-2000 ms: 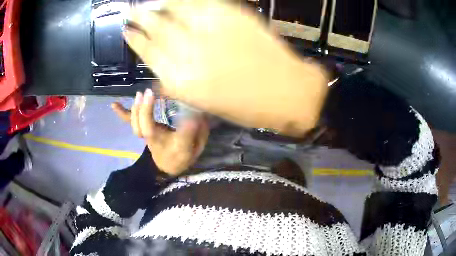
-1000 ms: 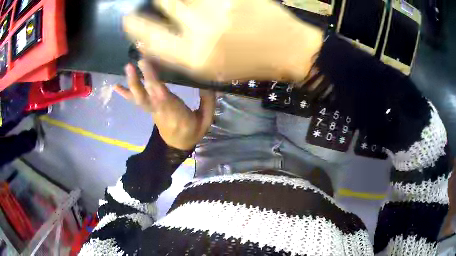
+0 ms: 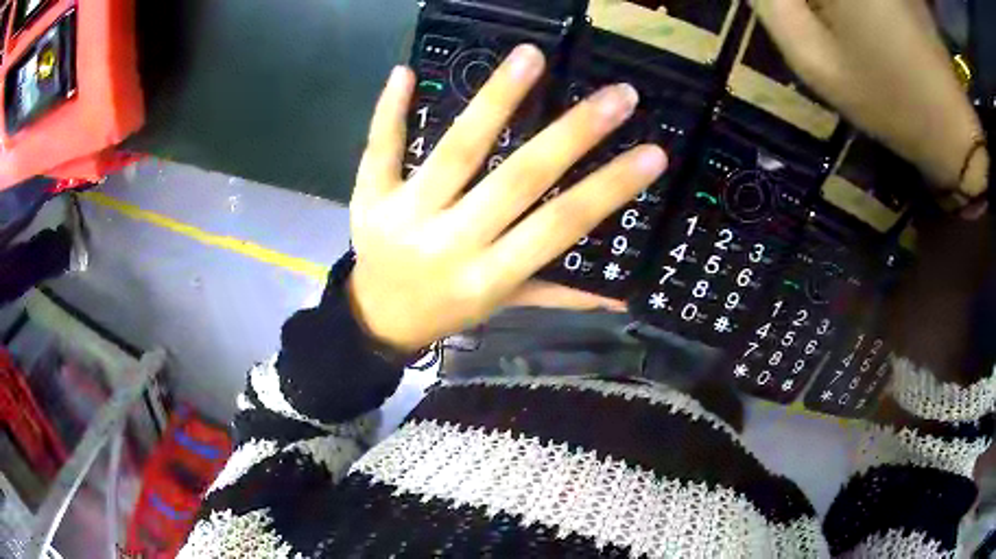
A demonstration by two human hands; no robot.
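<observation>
Several open flip phones lie side by side in a slanting row at the bench's front edge. Their black keypads with white digits face up, below dark screens in gold frames. My left hand lies palm down over the keypads at the left of the row, fingers spread, thumb along their lower edge. It covers part of the digits. My right hand reaches over the screens at the upper right. Its fingertips are cut off by the top edge, so what they touch is hidden.
An orange-red foam tray with dark phones in its pockets is at the upper left, on the dark green bench. Grey floor with a yellow line shows below. A red object and pale metal bars are at the lower left.
My left hand has moved up from below the bench edge onto the keypads. My right hand has swung from the left and middle to the upper right, uncovering the row of phones.
</observation>
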